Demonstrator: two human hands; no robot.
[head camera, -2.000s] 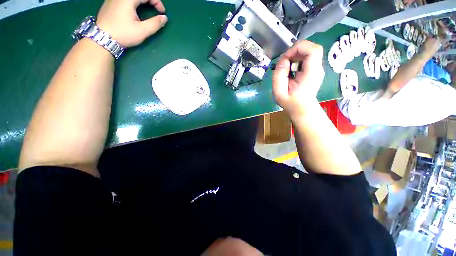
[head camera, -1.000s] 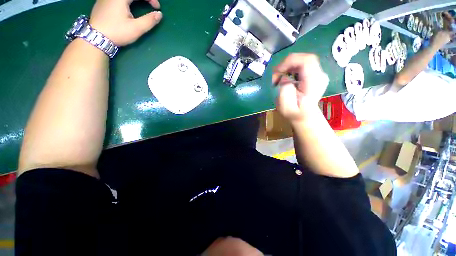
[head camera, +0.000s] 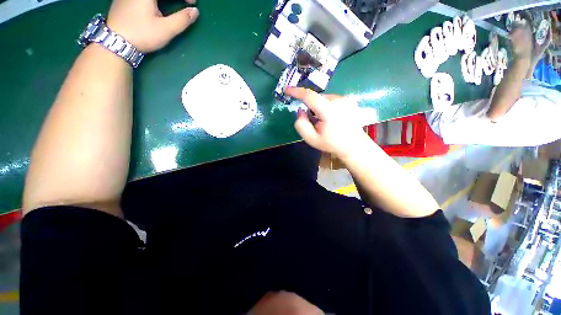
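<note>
A white rounded housing (head camera: 219, 101) with two round screw posts lies flat on the green surface. To its right stands the silver screw feeder (head camera: 325, 27), its small metal pick-up rail (head camera: 288, 82) facing me. My right hand (head camera: 326, 120) is at the rail, index finger stretched out and its tip at the rail's front end. Thumb and index are apart, and I see nothing held; the curled fingers are partly hidden. My left hand (head camera: 147, 24), with a watch at the wrist, is at the top left, cut off by the picture's edge, thumb spread, nothing visible in it.
White housings (head camera: 441, 90) stand in overlapping rows on the green surface at the right. Another person's arm (head camera: 513, 83) in a white sleeve reaches over there. A red crate (head camera: 406, 136) and cardboard boxes (head camera: 494, 189) are below the bench edge. A metal frame lies behind the feeder.
My right hand has moved left from beside the feeder to the rail, and its index finger has stretched out. The other person's hand has shifted. The housing remains in place.
</note>
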